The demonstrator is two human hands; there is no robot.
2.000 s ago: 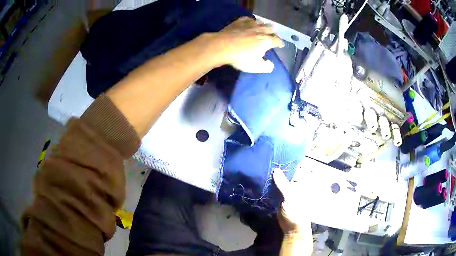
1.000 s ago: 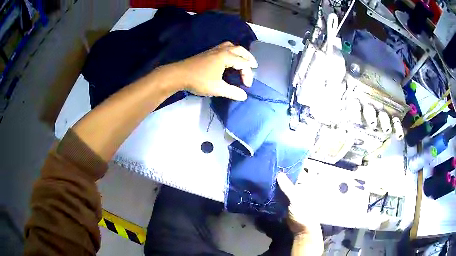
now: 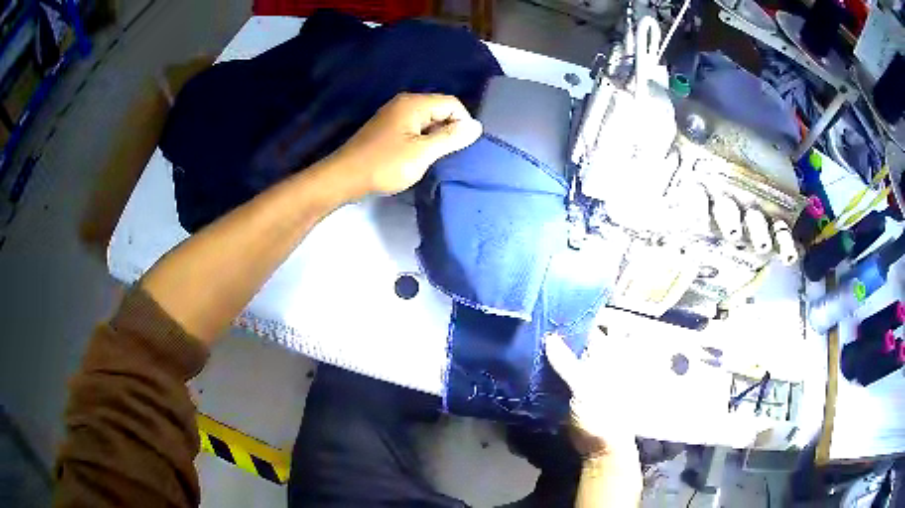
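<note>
A blue cloth piece (image 3: pixel 496 233) lies in front of the needle area (image 3: pixel 579 220), bright under the lamp, with a pale stitched lower edge. My left hand (image 3: pixel 427 139) pinches its upper left corner between thumb and fingers. My right hand (image 3: pixel 581 392) lies on the right side of the darker cloth part (image 3: pixel 491 362), which has loose pale threads and hangs at the table's front edge. The right hand is overexposed, and whether its fingers grip the cloth is unclear. The pale overlock machine (image 3: pixel 635 169) stands to the right of the cloth.
The navy garment (image 3: pixel 288 109) is heaped on the table's (image 3: pixel 327 288) back left. Tension knobs (image 3: pixel 759 233) are on the machine's right. An accessory tray (image 3: pixel 764 397) is at the right front. Thread cones (image 3: pixel 873 357) stand at the far right. A red crate (image 3: pixel 337 8) is behind the table.
My left hand has closed on the cloth's upper corner, and the blue piece is spread flatter and wider to the left. My right hand has stayed nearly in place.
</note>
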